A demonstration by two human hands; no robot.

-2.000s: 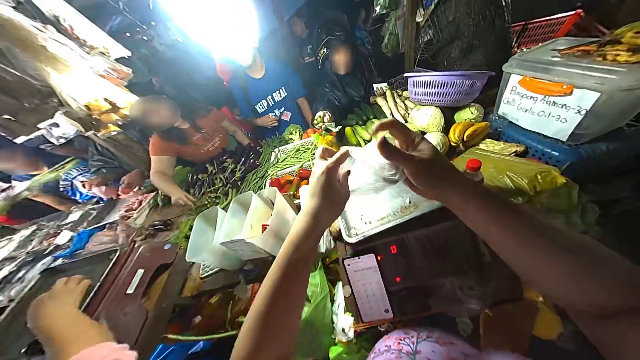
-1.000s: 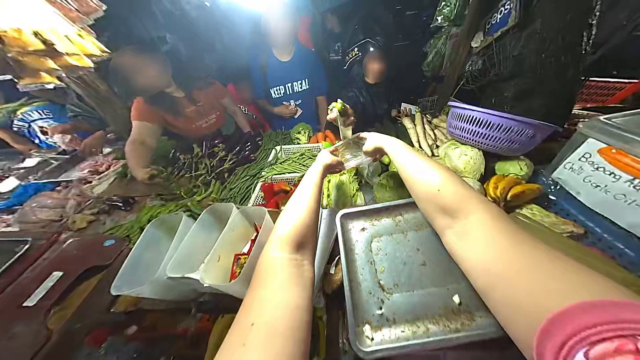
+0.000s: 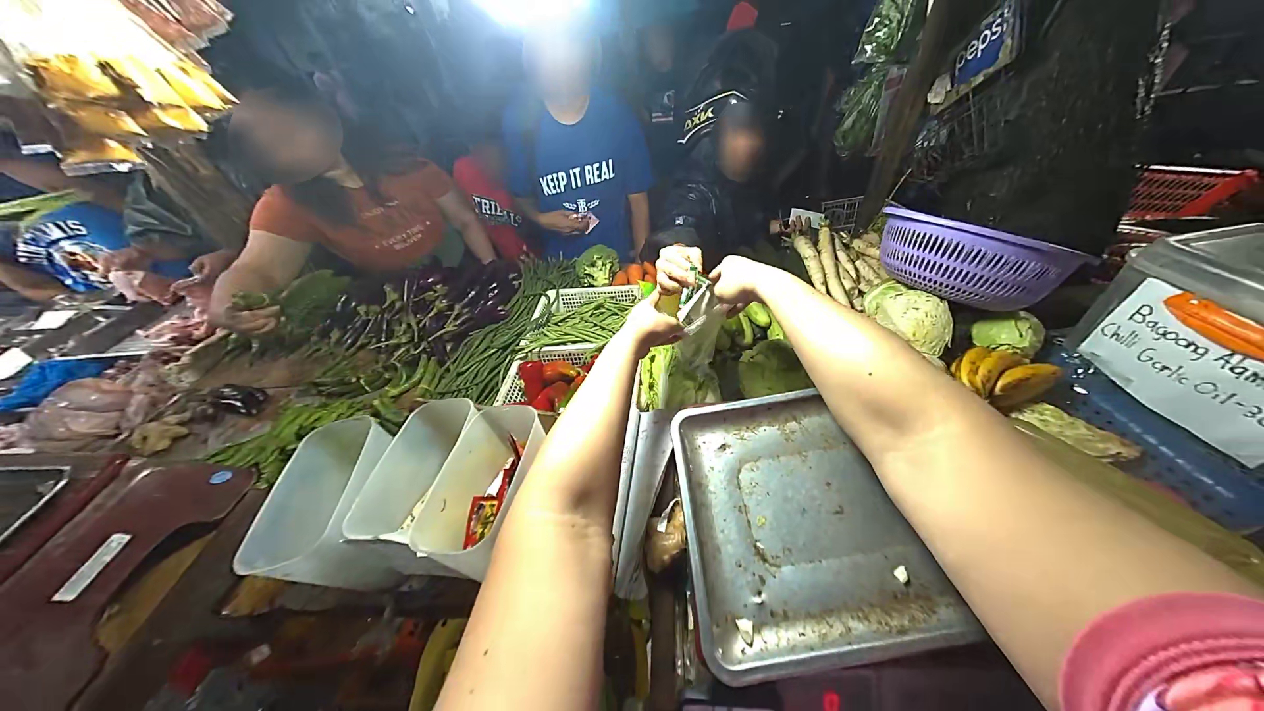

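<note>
Both my arms reach forward over the vegetables. My left hand [image 3: 652,324] and my right hand [image 3: 739,281] grip a clear plastic bag [image 3: 699,331] at its mouth, one at each side. Another person's hand [image 3: 679,269] is between mine at the bag's opening, holding something small that I cannot make out. Under the bag lie leafy greens [image 3: 657,370] and a green cabbage [image 3: 772,369]. Nearer to me is a metal weighing tray [image 3: 810,523] with scraps and dirt on it, below my right forearm.
Several white plastic bins [image 3: 314,494] stand left of my left forearm. Green beans [image 3: 494,341] and red peppers [image 3: 548,383] are behind them. A purple basket [image 3: 978,259], bananas [image 3: 992,375] and a lidded container [image 3: 1185,326] are at the right. Several people stand across the stall.
Two seconds ago my hands held the bag over the metal tray; now they are farther forward, beyond it. The other person's hand has come down between mine. The phone seen earlier beside the scale is out of sight.
</note>
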